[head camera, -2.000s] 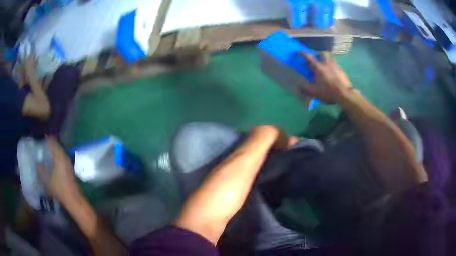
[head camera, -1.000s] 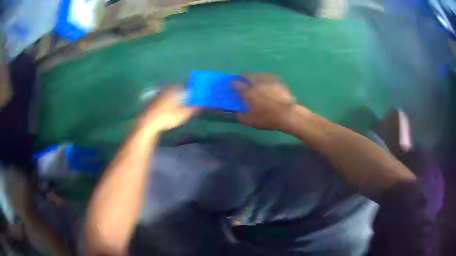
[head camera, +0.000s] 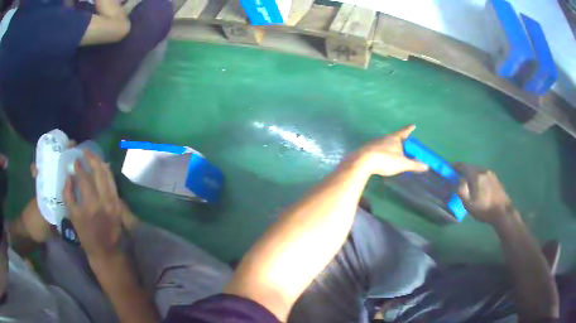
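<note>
A retail box (head camera: 436, 161) with bright blue edges and a dark greyish side is held low over the floor at the right, tilted down to the right. My right hand (head camera: 485, 194) is shut on its right edge. My left hand (head camera: 393, 155) is at its upper left end, index finger and thumb spread either side of the blue corner; whether it grips is unclear. The box's inside cannot be made out.
At left, another person's hands (head camera: 95, 211) hold a white oval unit (head camera: 50, 170). A white and blue box (head camera: 158, 169) lies on the green floor before that person. Wooden pallets (head camera: 350, 38) with blue boxes (head camera: 515, 47) line the back. Another seated person (head camera: 44, 69) is upper left.
The view has swung left. A blue box was between both my hands near the middle; the box now in my hands shows at the right, tilted, with a dark side visible.
</note>
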